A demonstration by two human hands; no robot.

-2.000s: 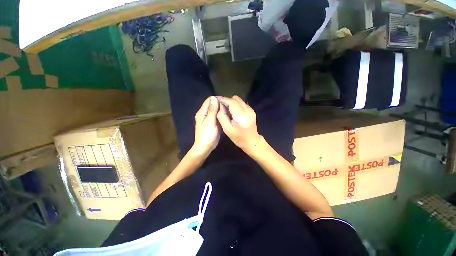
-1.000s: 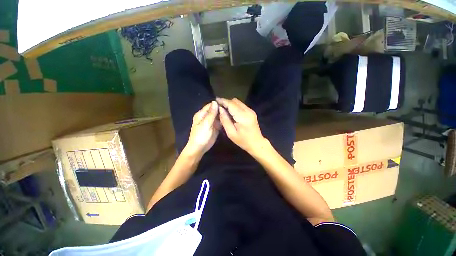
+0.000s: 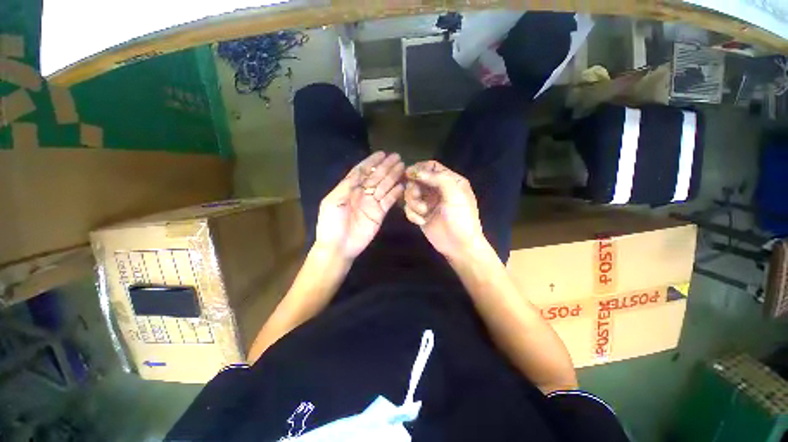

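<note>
My left hand (image 3: 356, 205) is above the lap, palm up with its fingers spread a little. Small yellowish-brown specks or bits (image 3: 370, 190) show on its fingers; they are too small to name. My right hand (image 3: 442, 207) is just to its right, its fingers curled and the thumb near the index fingertip. Something tiny and brownish seems to be at those fingertips, but it is too small to tell. The two hands are close together over the dark trousers (image 3: 328, 129). A pale face mask (image 3: 371, 423) with a white loop hangs at my chest.
A white, wood-edged tabletop (image 3: 216, 28) crosses above my knees. A carton with a dark rectangle (image 3: 173, 341) stands left, a POSTEK-taped carton (image 3: 570, 276) right. A black bundle with white stripes (image 3: 657, 155) is right of my knees. Dark thread waste (image 3: 259, 65) lies on the floor.
The hands were pressed together at the fingertips; they have come apart slightly. My left hand has opened palm up. The mask has shifted right and down in view.
</note>
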